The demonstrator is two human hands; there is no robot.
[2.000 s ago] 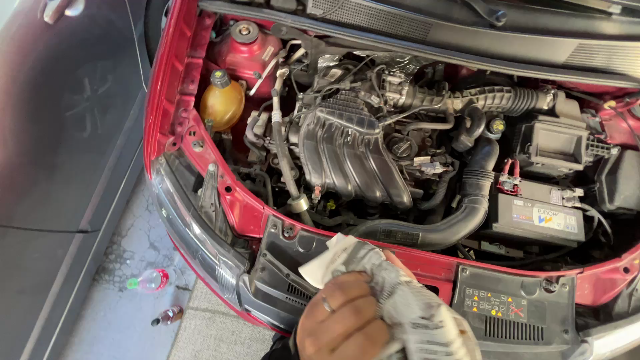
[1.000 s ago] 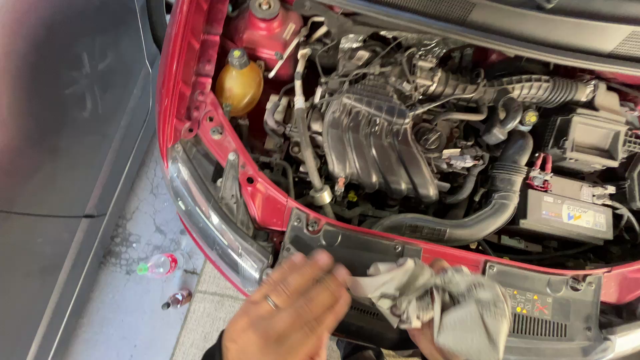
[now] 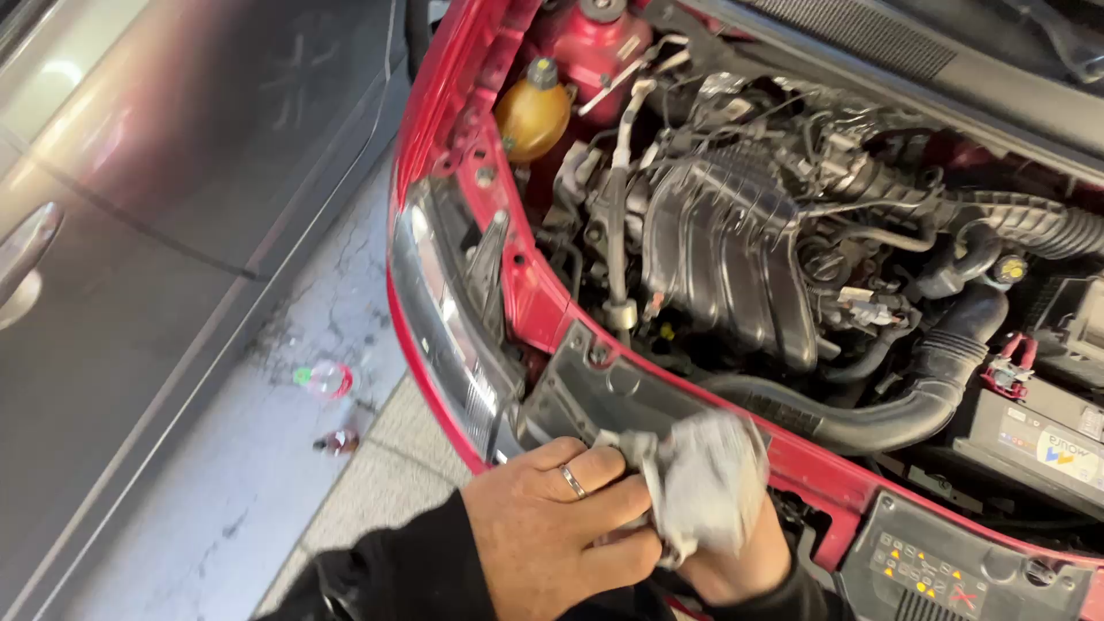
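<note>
A crumpled pale cloth point(image 3: 709, 483) is bunched between my hands, over the dark plastic front panel of a red car. My left hand point(image 3: 565, 522), with a ring on one finger, has its fingers curled on the cloth's left end. My right hand point(image 3: 746, 556) is at the right, its fingers mostly hidden behind the cloth. Beyond the hands lies the engine bay, with a black ribbed intake manifold point(image 3: 733, 259) and a black air hose point(image 3: 871, 423).
The headlight point(image 3: 448, 328) and a yellowish fluid reservoir point(image 3: 533, 116) are at the left of the bay, the battery point(image 3: 1035, 444) at the right. A dark car door point(image 3: 172, 285) stands close on the left. Two small bottles, one green-capped point(image 3: 329, 378), one dark point(image 3: 341, 442), lie on the floor.
My left hand, which was spread beside the cloth one second ago, is now closed on it. The view has shifted toward the left side of the car.
</note>
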